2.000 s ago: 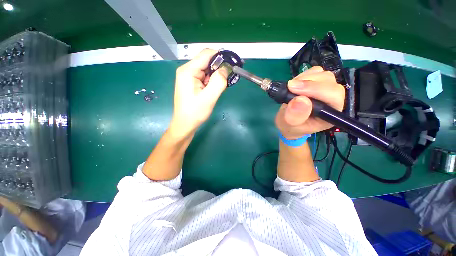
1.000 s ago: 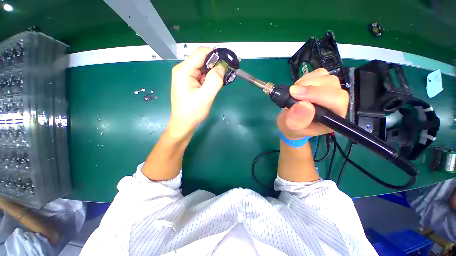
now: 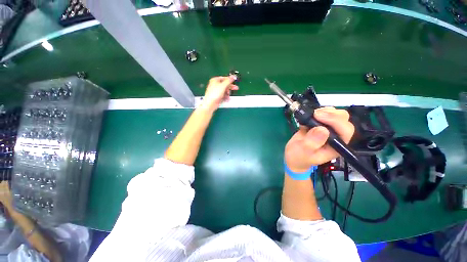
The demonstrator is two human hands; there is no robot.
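Note:
My left hand [image 3: 220, 92] is stretched forward past the white rail, with its fingertips at a small round black unit [image 3: 235, 75] over the green surface beyond the rail. The fingers partly cover the unit. My right hand [image 3: 320, 135] holds the black soldering iron [image 3: 353, 159] by its handle. The metal tip points up and left, in the air, apart from the unit. A bright blue wrist strap [image 3: 298, 172] is on my right wrist.
Clear stacked trays [image 3: 56, 148] stand at left. A grey post [image 3: 143, 51] rises from the rail [image 3: 266, 101]. Other round units [image 3: 192, 55] [image 3: 370, 78] lie beyond it. Small bits [image 3: 165, 133] lie on the bench. Black equipment [image 3: 420, 169] stands at right. Part of another person [image 3: 30, 230] shows lower left.
My left hand has moved forward from above the bench to beyond the rail with a round unit at its fingertips. The iron tip has left the unit. The view has tilted forward.

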